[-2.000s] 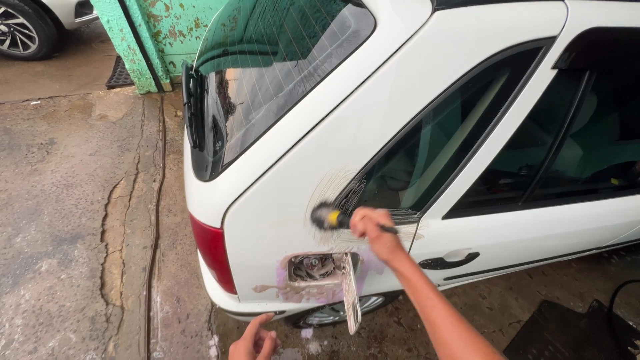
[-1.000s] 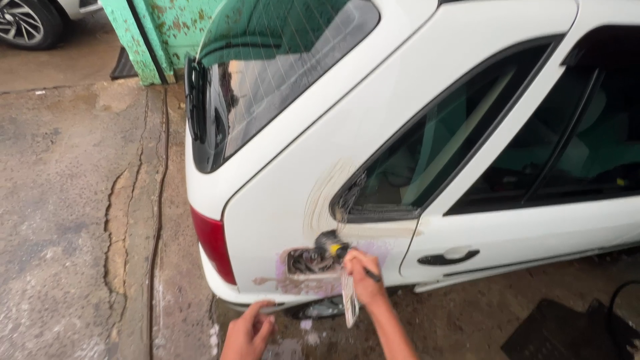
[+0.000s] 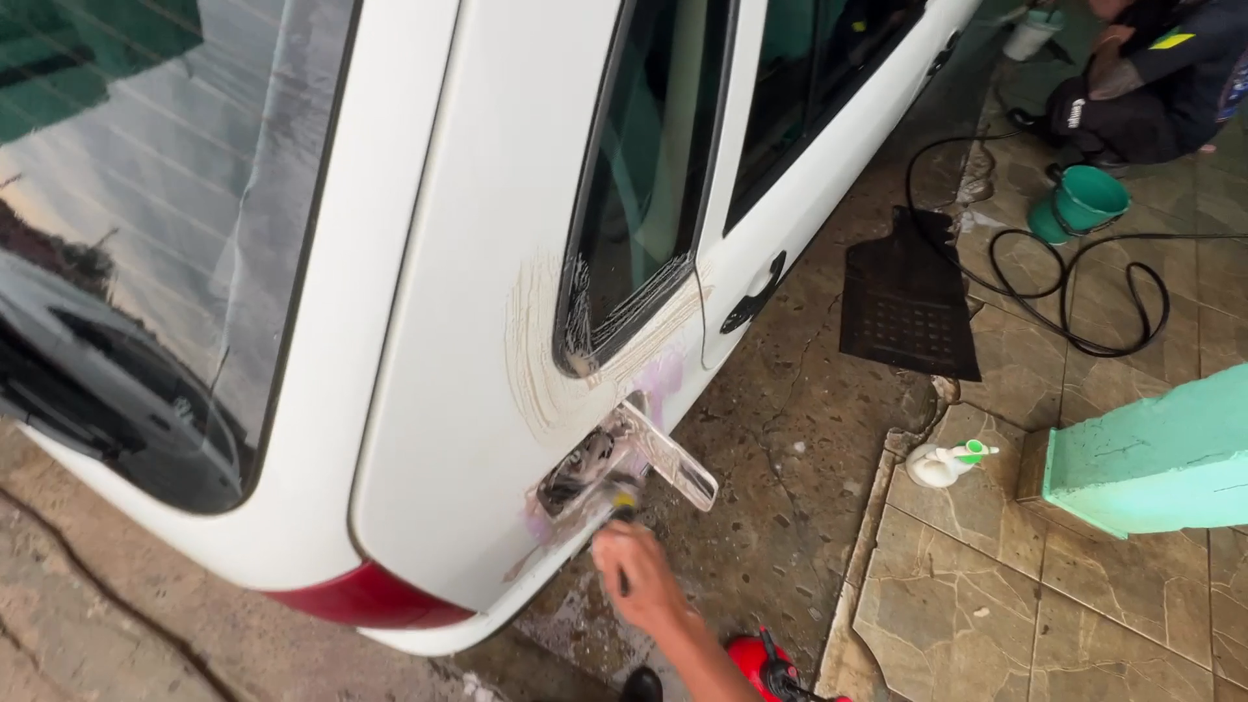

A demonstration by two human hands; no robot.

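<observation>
My right hand (image 3: 634,570) is closed around the dark handle of a brush (image 3: 622,492), whose head is at the lower edge of the fuel filler recess (image 3: 577,473) in a white car's rear side panel (image 3: 458,390). The fuel flap (image 3: 673,456) stands open beside the recess, wet with suds. Brownish and purplish residue lies around the recess, and streaks of lather curve round the lower corner of the rear side window (image 3: 639,195). My left hand is out of view.
A red container (image 3: 756,668) stands on the floor near my arm. To the right are a black floor mat (image 3: 907,302), a white spray bottle (image 3: 941,466), a green pillar (image 3: 1150,458), a black hose (image 3: 1082,336) and a green bucket (image 3: 1092,195). A crouching person (image 3: 1160,88) is at the upper right.
The view has swung right and tilted. My right hand has brought the brush from beside the side window down to the filler recess. My left hand, seen earlier below the flap, has left the view.
</observation>
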